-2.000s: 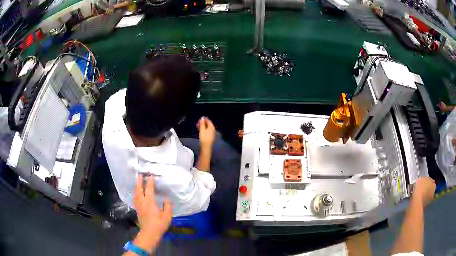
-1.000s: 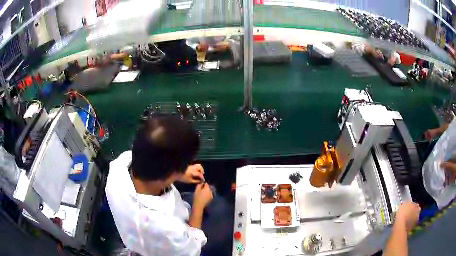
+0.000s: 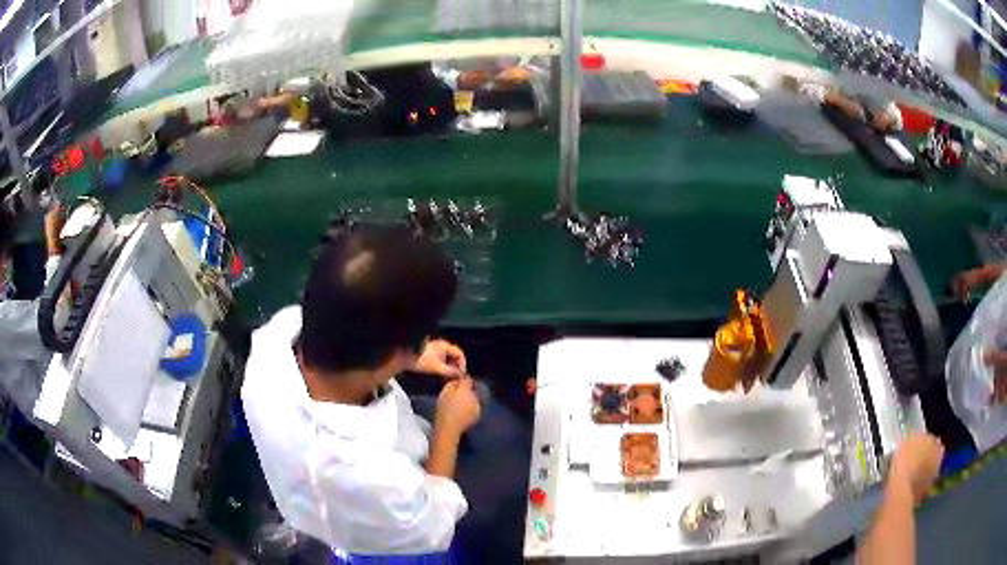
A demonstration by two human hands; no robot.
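Observation:
My right hand (image 3: 914, 464) is at the lower right, touching the side housing of a white benchtop robot (image 3: 740, 425). Its fingers are bent and partly hidden, so I cannot tell whether they grip. My left hand is out of the picture. Copper-brown fixtures (image 3: 639, 454) sit on the robot bed, one with a dark part in it. A small dark pile (image 3: 669, 366) and a round metal fitting (image 3: 702, 516) also lie on the bed. A shiny amber cylinder (image 3: 734, 351) is beside the upright column (image 3: 823, 281).
A seated worker in a white coat (image 3: 342, 441) is left of the robot, hands together. Behind is a green bench (image 3: 685, 193) with piled small parts (image 3: 605, 236), a clear tray (image 3: 475, 265) and a metal post (image 3: 569, 121). Another machine (image 3: 122, 353) stands left. Another person's arm shows right.
My left hand, earlier raised over the worker's back, has left the picture. My right hand stays at the robot's side. The view has tilted up, and the worker's hands have come together.

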